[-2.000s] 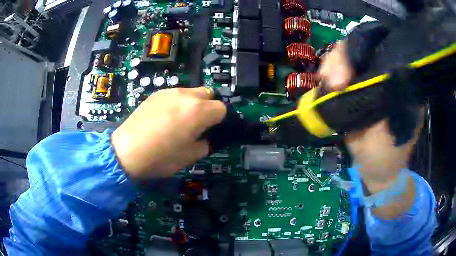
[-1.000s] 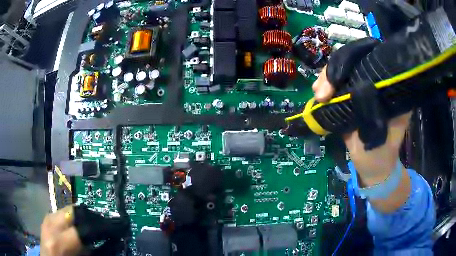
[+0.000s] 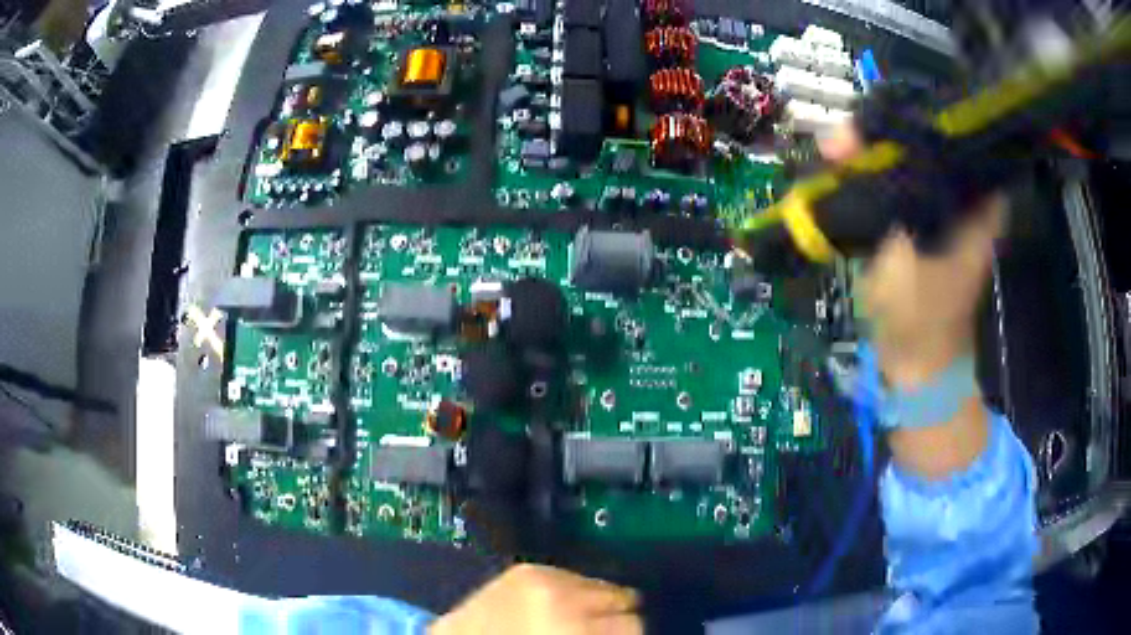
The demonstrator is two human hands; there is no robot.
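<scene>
The green circuit board (image 3: 645, 341) lies in its flat black fixture (image 3: 213, 409). My right hand (image 3: 924, 285), blurred, grips the black electric screwdriver (image 3: 868, 208) with a yellow nose ring; its tip points left, over the board's right part. Whether the tip touches the board is not clear. My left hand (image 3: 540, 605) is at the bottom edge of the picture, near the fixture's front edge. It is cut off and its fingers are mostly hidden, so I cannot tell what it holds.
Copper-wound chokes (image 3: 678, 89) and white blocks (image 3: 812, 77) stand at the board's far right. Black round cans (image 3: 533, 310) rise near its middle. A blue cord (image 3: 856, 496) hangs by my right wrist. Metal rails (image 3: 1091, 323) run at the right.
My left hand has moved from over the board, past its left side, to the bottom middle. The screwdriver tip has moved from mid-board to further right. The view has shifted, showing more fixture.
</scene>
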